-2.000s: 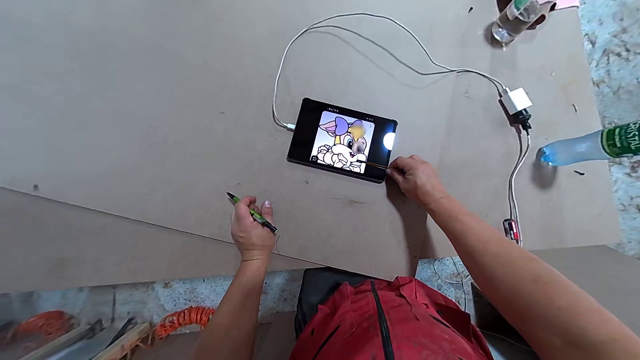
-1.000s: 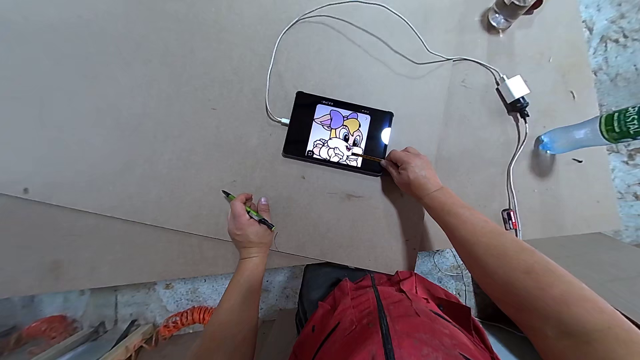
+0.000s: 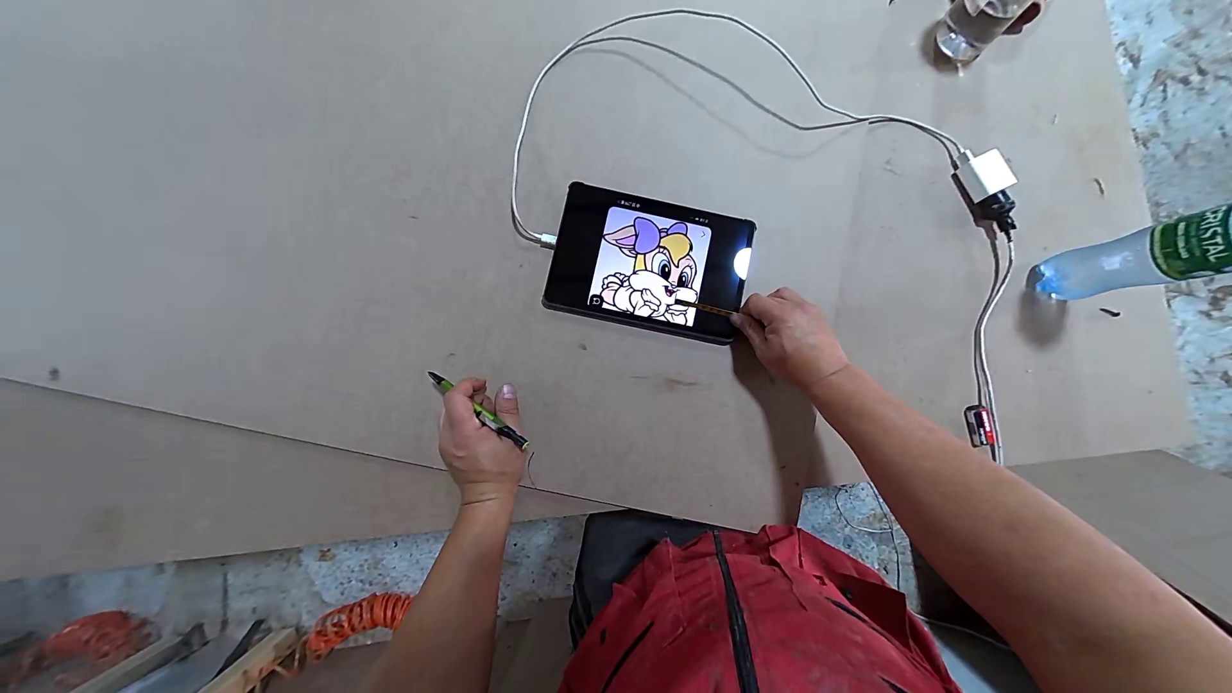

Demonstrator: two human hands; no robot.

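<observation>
A tablet in a dark case (image 3: 650,262) lies slightly tilted on the brown board, its screen lit with a cartoon rabbit that wears a purple bow. My right hand (image 3: 789,332) is at the tablet's lower right corner, pinching a thin yellowish stick (image 3: 707,308) whose dark tip lies over the rabbit's lower face. Lower left of the tablet, my left hand (image 3: 481,433) rests on the board with a green and black pen (image 3: 476,411) held in its fingers. A white cable (image 3: 521,154) is plugged into the tablet's left edge.
A white charger (image 3: 987,175) on a black plug stands right of the tablet, with cords running down. A plastic bottle with a green label (image 3: 1107,265) lies farther right. At the top right, a person's fingers touch a clear container (image 3: 970,31). Orange coiled hose (image 3: 358,618) is below the board.
</observation>
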